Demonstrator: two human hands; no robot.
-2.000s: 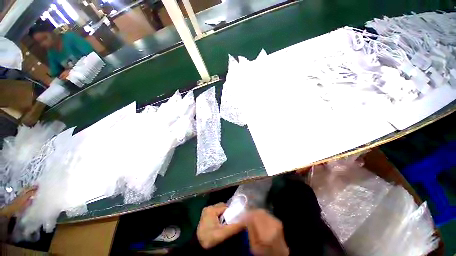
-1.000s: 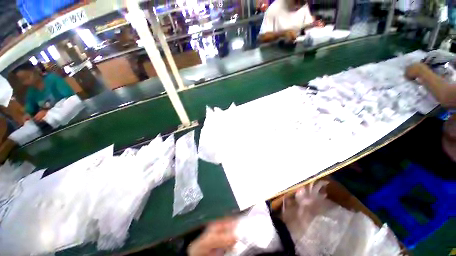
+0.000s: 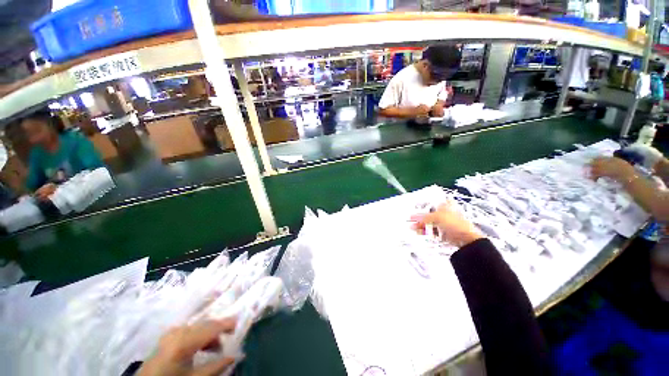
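Note:
My left hand (image 3: 187, 346) is at the lower left with its fingers closed on a bagged adapter (image 3: 253, 305), at the right edge of the pile of bagged adapters (image 3: 139, 316). My right hand (image 3: 449, 224) reaches over the white sheet (image 3: 381, 294) to the left edge of the heap of loose adapters (image 3: 543, 213). Its fingers are bent by a white adapter or cord; glare hides whether they grip it. A loop of cord (image 3: 417, 258) lies just below this hand.
A clear bag-like piece (image 3: 383, 172) lies on the green belt (image 3: 337, 183). A pale post (image 3: 235, 117) stands at the bench. Blue bins (image 3: 110, 28) sit on the overhead shelf. Another person's hand (image 3: 616, 172) is at the heap's right end. Two people work across the belt.
The view has risen and turned. My left hand has gone from the bench edge to the left pile with a bagged adapter. My right hand now reaches to the loose heap.

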